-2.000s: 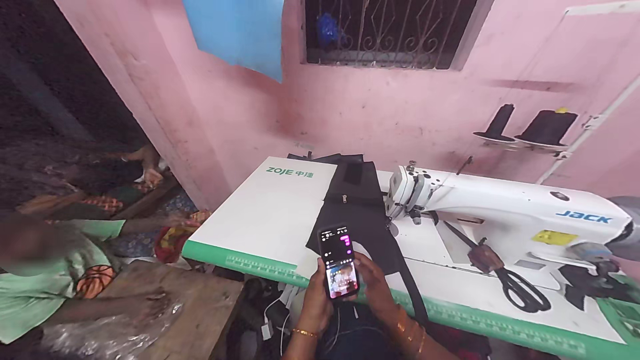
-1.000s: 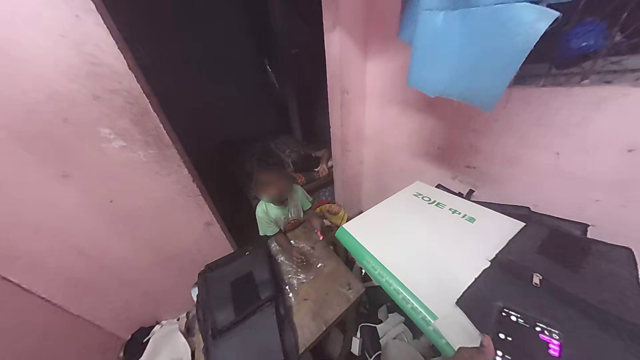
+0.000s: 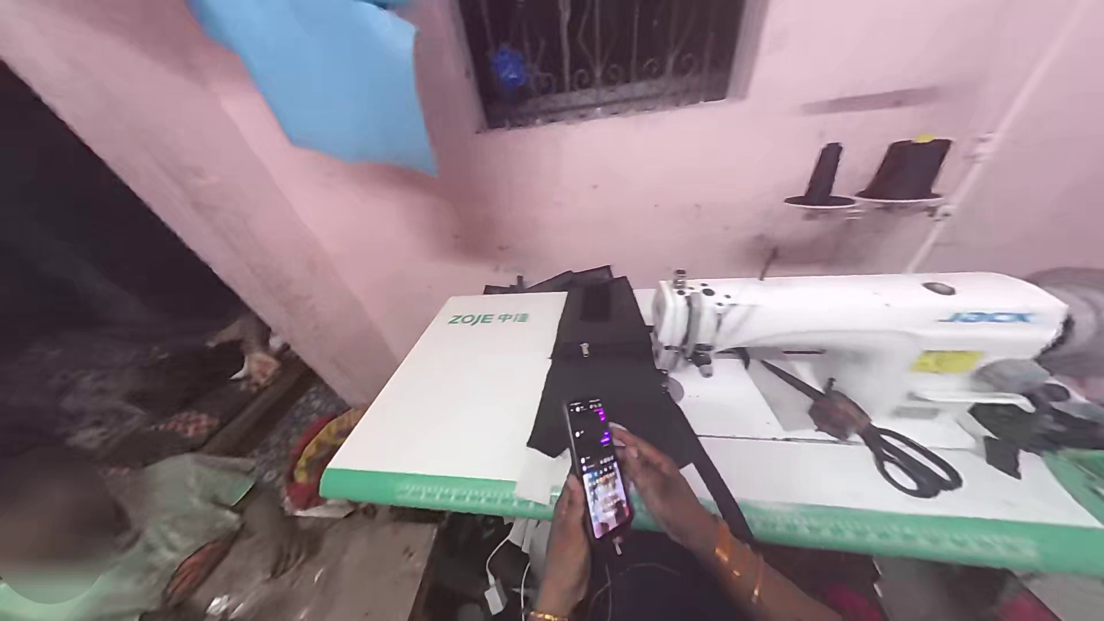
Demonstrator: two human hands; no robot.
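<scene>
A smartphone with a lit screen is held upright near the front edge of the sewing table. My left hand grips its lower left side. At its right edge is my right hand, fingers at the phone's side and gold bangles on the wrist. A cable runs from the phone's bottom. Behind the phone, black fabric pieces with a small metal zipper pull lie on the table. To their right stands a white Jack sewing machine.
Black-handled scissors lie by the machine. Thread cones stand on a rack before the pink wall. At lower left a person in a light green top sits by a wooden board. Blue cloth hangs above.
The view swung left toward the doorway, then came back to the sewing machine. The phone is in hand in all the frames.
</scene>
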